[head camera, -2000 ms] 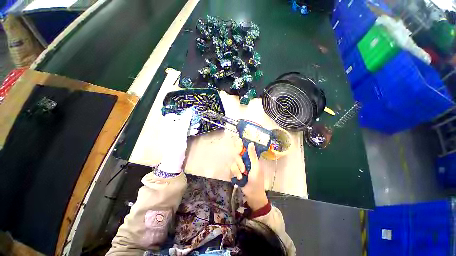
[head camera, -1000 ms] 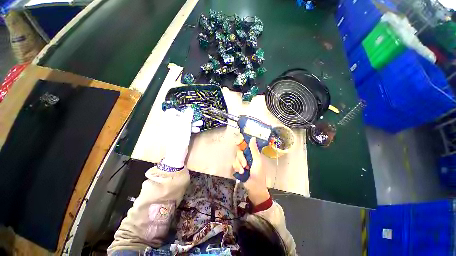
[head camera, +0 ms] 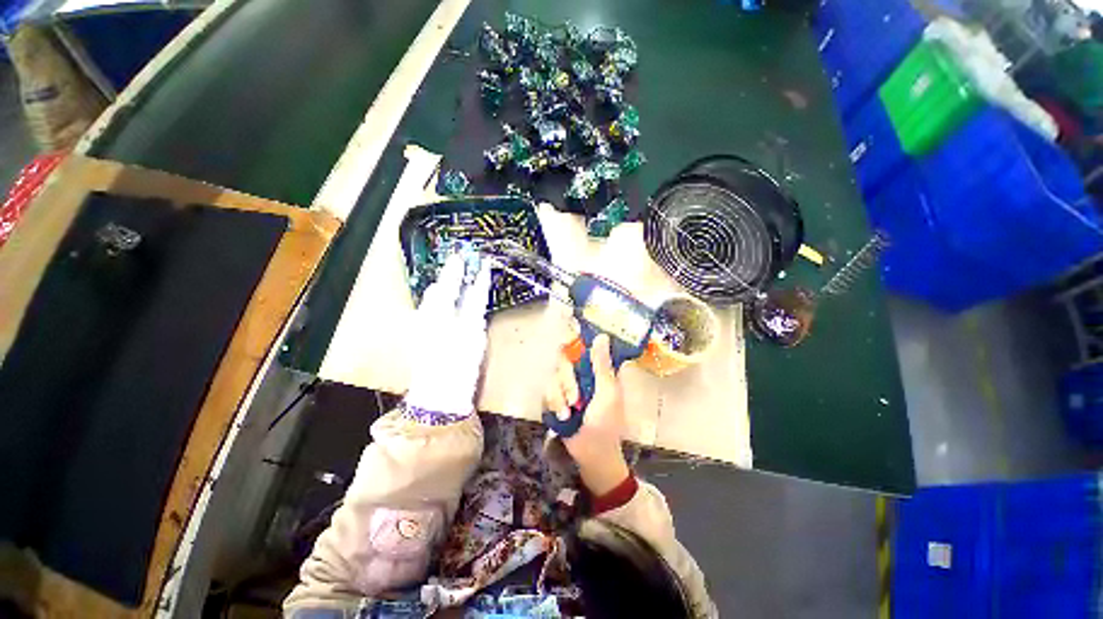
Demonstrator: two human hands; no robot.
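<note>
My right hand, bare with a red wristband, holds the blue soldering gun by its grip. The gun's long metal nose points left over the dark parts tray, which holds dark and yellow cylindrical components. My left hand, in a white glove, is at the tray's left part, its fingertips near the nose's tip. A green circuit board seems to be at the fingertips, but glare and blur hide its outline and the grip.
A tangled pile of green boards lies beyond the tray. Right of the gun stand a yellow tub, a black fan with spiral grille, a dark reddish lump and a coil spring. A black-matted board is at left.
My left hand has shifted slightly right, and its glove now covers more of the tray's lower left. The gun has moved slightly left, still in my right hand.
</note>
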